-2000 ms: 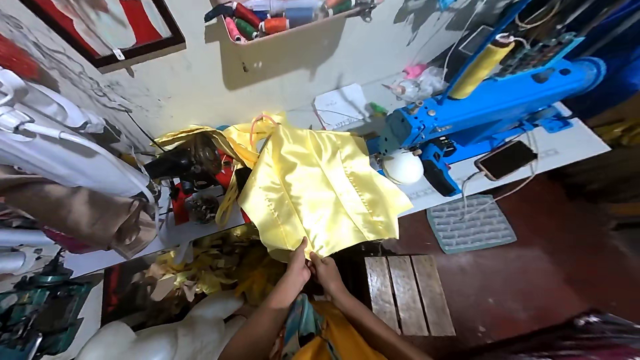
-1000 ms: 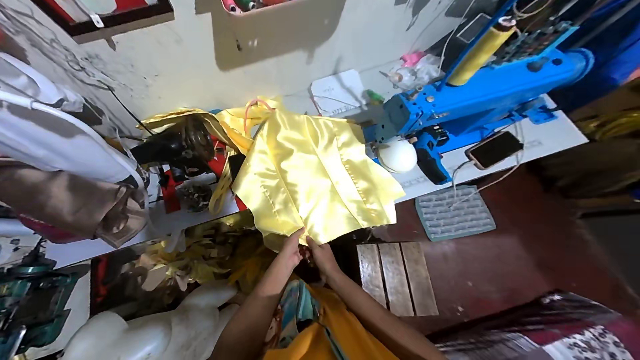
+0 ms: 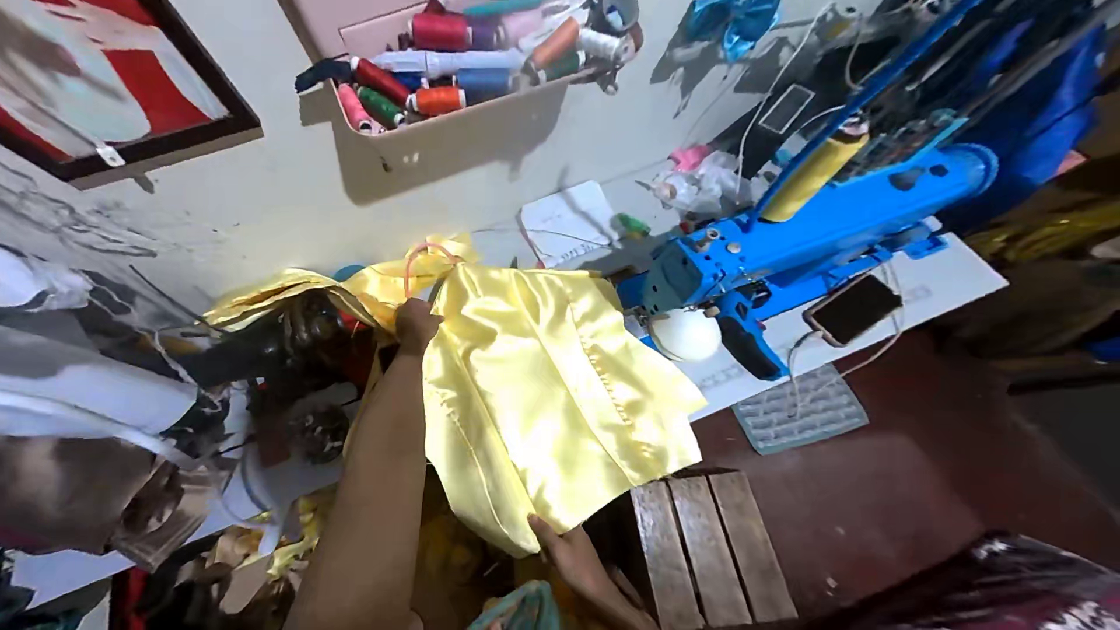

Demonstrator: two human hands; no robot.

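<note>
A shiny yellow satin piece of cloth (image 3: 542,385) with stitched seams lies spread over the table's front edge and hangs down. At its upper left corner is my left hand (image 3: 417,325), beside a pink loop (image 3: 420,254); whether its fingers grip the cloth is hidden. My right hand (image 3: 569,551) pinches the lower hem between thumb and fingers. More yellow cloth (image 3: 289,293) lies to the left, partly over dark objects. Right of the satin stands a blue sewing machine (image 3: 787,236), with a yellow thread cone (image 3: 814,179) above it and a rounded white object (image 3: 687,334) near its head.
A pink bin of thread spools (image 3: 455,114) hangs on the wall. A phone (image 3: 853,309) with a cable and a pair of blue-handled scissors (image 3: 751,341) lie on the white table (image 3: 962,276). Below are a slatted wooden seat (image 3: 713,547) and a grey mat (image 3: 801,411). White garments hang at left.
My left hand has moved from the lower hem up to the satin's upper left corner. My right hand remains at the hem.
</note>
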